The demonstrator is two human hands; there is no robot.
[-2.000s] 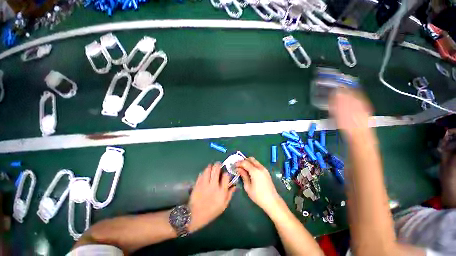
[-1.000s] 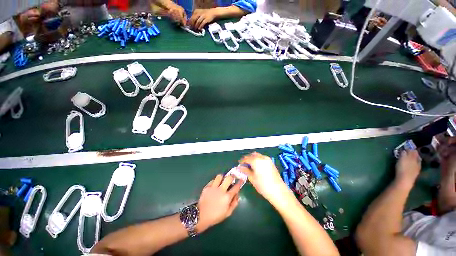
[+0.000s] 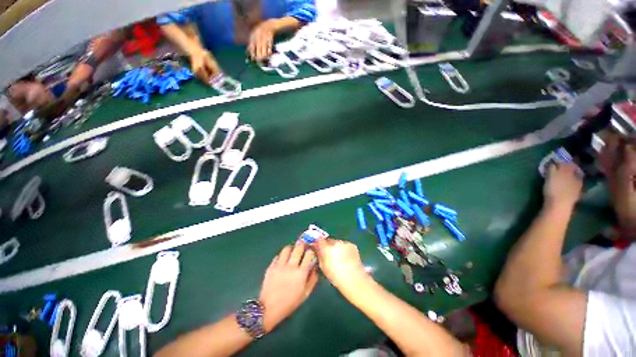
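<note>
A white housing [image 3: 315, 231] with a bit of blue at its head shows at the fingertips of both my hands, near the middle of the bench. My left hand [image 3: 287, 282], with a watch on the wrist, holds it from the left. My right hand [image 3: 339, 261] has its fingers on it from the right. Most of the housing is hidden under my fingers. A pile of blue batteries [image 3: 404, 202] lies to the right of my hands, with small silvery metal parts [image 3: 413, 247] just below it.
White housings lie at the lower left [image 3: 162, 293] and beyond the white strip [image 3: 349, 189]. Two blue-banded housings [image 3: 395, 92] lie farther right. A heap of white housings [image 3: 342, 45] is at the far side. People's hands are at the far side and right. A white cable [image 3: 481, 107] crosses the far right.
The view has turned and shifted. The loose blue battery near my hands no longer shows, and blue now shows in the held housing. A far worker's hand has moved out towards the strip with a housing.
</note>
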